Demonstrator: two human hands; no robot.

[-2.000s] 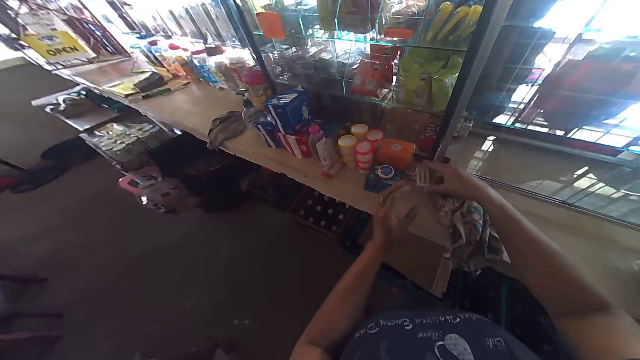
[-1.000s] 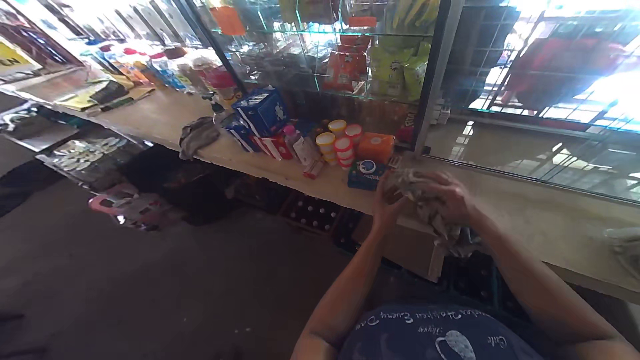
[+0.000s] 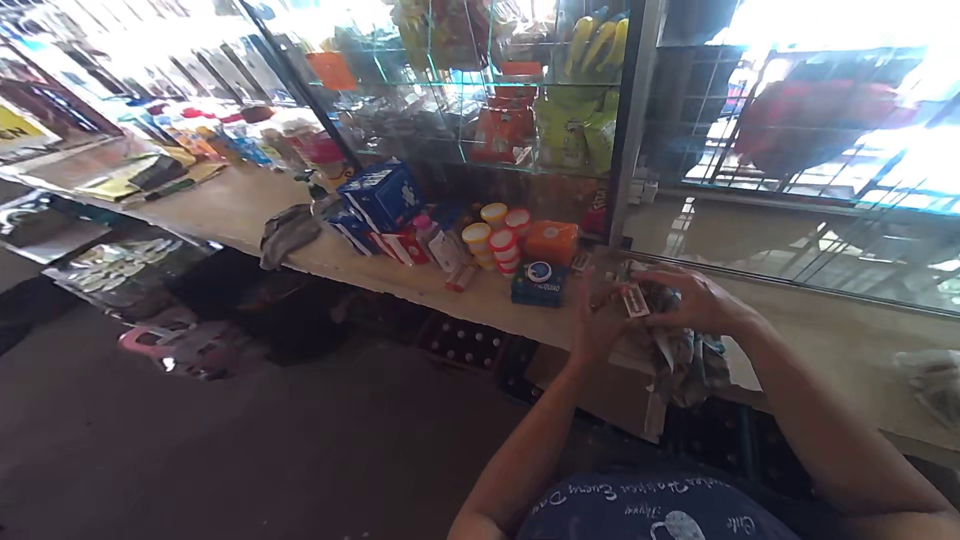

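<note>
Both hands are over the counter at the right. My right hand (image 3: 694,300) is closed on a crumpled patterned cloth (image 3: 686,367), which hangs over the counter's front edge, and a small box with a red and white label (image 3: 634,299) shows at its fingertips. Beside it my left hand (image 3: 596,322) has its fingers spread, near the cloth's left side; whether it grips anything is unclear. Left of the hands stand a dark blue-green box (image 3: 538,283), an orange pack (image 3: 551,241), stacked red-lidded tubs (image 3: 505,251) and yellow-lidded tubs (image 3: 478,244).
Further left on the wooden counter (image 3: 217,210) are a pink-capped bottle (image 3: 435,241), blue boxes (image 3: 382,195) and a grey cloth (image 3: 289,232). A glass display case (image 3: 480,82) rises behind. Under the counter sits a crate of bottles (image 3: 461,343). A plastic bag (image 3: 930,382) lies far right.
The patterned cloth, bunched between both hands a second ago, now hangs from the right hand. The small labelled box has come into sight at those fingers. The left hand's fingers have spread.
</note>
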